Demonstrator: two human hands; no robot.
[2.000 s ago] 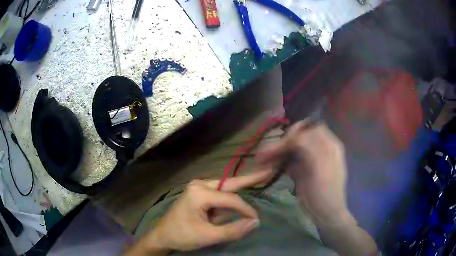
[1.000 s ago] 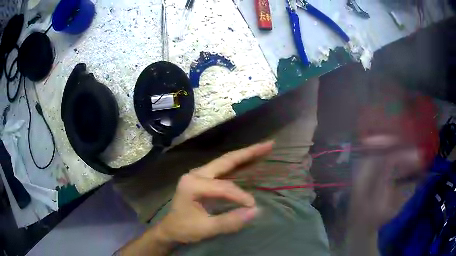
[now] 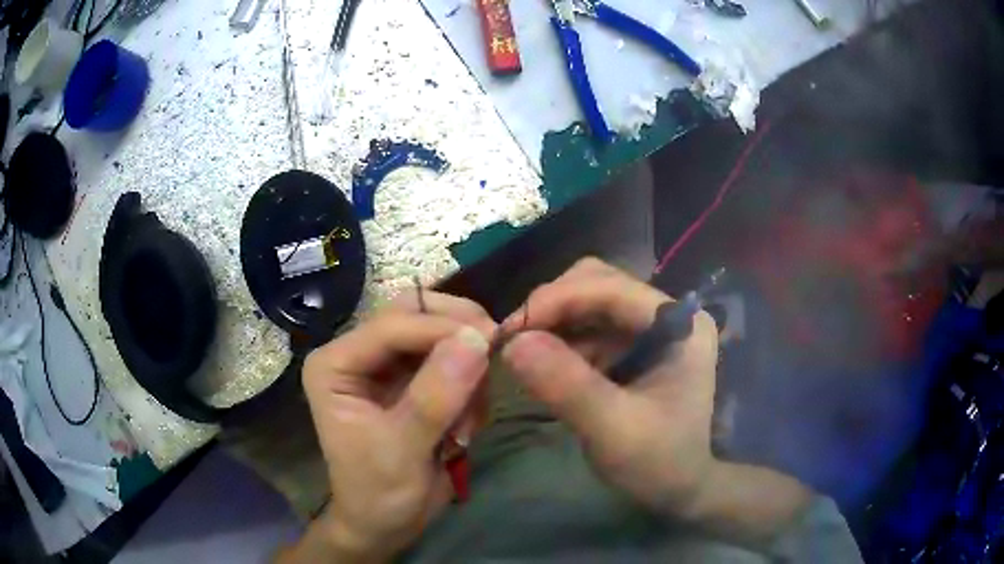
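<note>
My left hand (image 3: 385,402) and my right hand (image 3: 633,408) meet fingertip to fingertip above my lap. Between the fingertips they pinch a small dark component (image 3: 499,337), mostly hidden, with a thin dark wire curving by the right fingers. A red test probe (image 3: 458,474) shows under my left palm, and a thin dark tip rises above those fingers. A dark test probe (image 3: 666,331) lies across my right hand. The open ear cup (image 3: 303,220) with a silver battery (image 3: 301,259) lies on the white board, beside the crescent circuit board (image 3: 385,161).
A padded ear cup (image 3: 160,303) is joined to the open cup by the band. Blue-handled cutters (image 3: 584,83) and a red-orange tube (image 3: 499,36) lie at the back. A blue cup (image 3: 106,86) stands at back left. A red lead (image 3: 716,204) hangs at right, before a blurred red shape.
My right hand has come back from the far right to meet my left fingertips, now with the dark probe in it. My left fingers have closed, with the red probe showing. The view has shifted.
</note>
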